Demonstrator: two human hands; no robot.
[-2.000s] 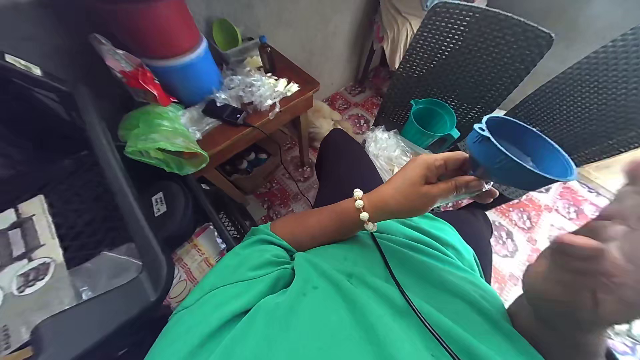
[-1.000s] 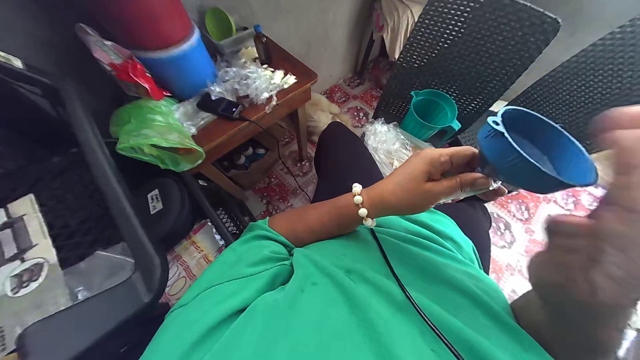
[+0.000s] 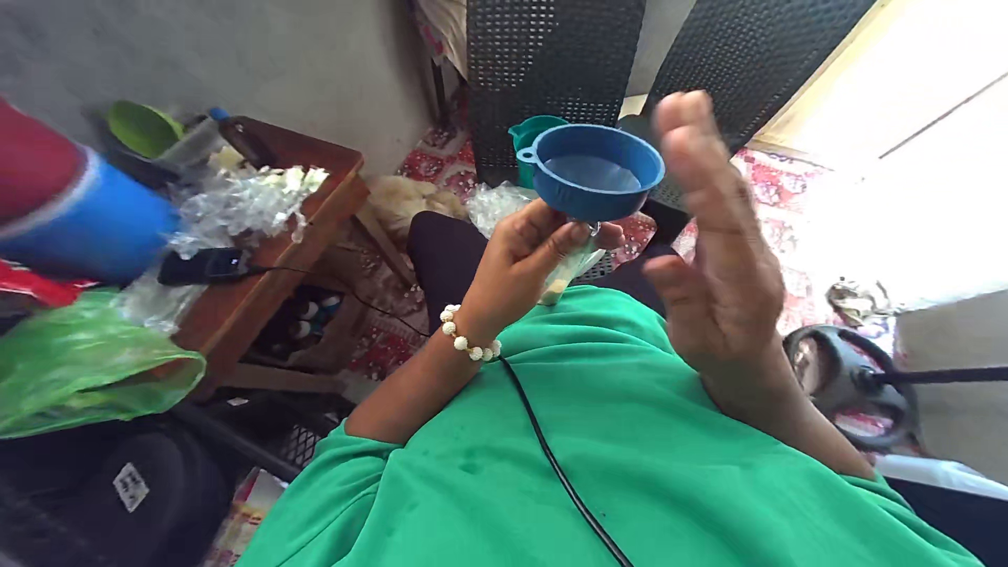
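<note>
My left hand [image 3: 528, 264], with a beaded bracelet at the wrist, pinches a clear plastic bag [image 3: 561, 279] around the lower end of a blue plastic funnel [image 3: 594, 173]. The funnel's wide mouth faces up, and its spout is hidden by my fingers and the bag. Some pale yellowish stuff lies low in the bag, above my lap. Just right of the funnel, my right hand [image 3: 717, 244] is raised with the palm toward it, slightly blurred, holding nothing. Whether it touches the funnel rim I cannot tell.
A wooden table [image 3: 331, 197] at left holds clear plastic wrappers [image 3: 244, 197], a phone [image 3: 205, 266] and a bottle [image 3: 248, 140]. A green plastic bag [image 3: 94, 362] hangs by it. Behind the funnel are a teal pitcher [image 3: 526, 142] and black woven chairs [image 3: 551, 71]. A fan [image 3: 858, 386] stands right.
The view has shifted to the right. The funnel, held in my left hand throughout, now overlaps the teal pitcher, which stood apart from it earlier. My right hand shows more fully beside the funnel.
</note>
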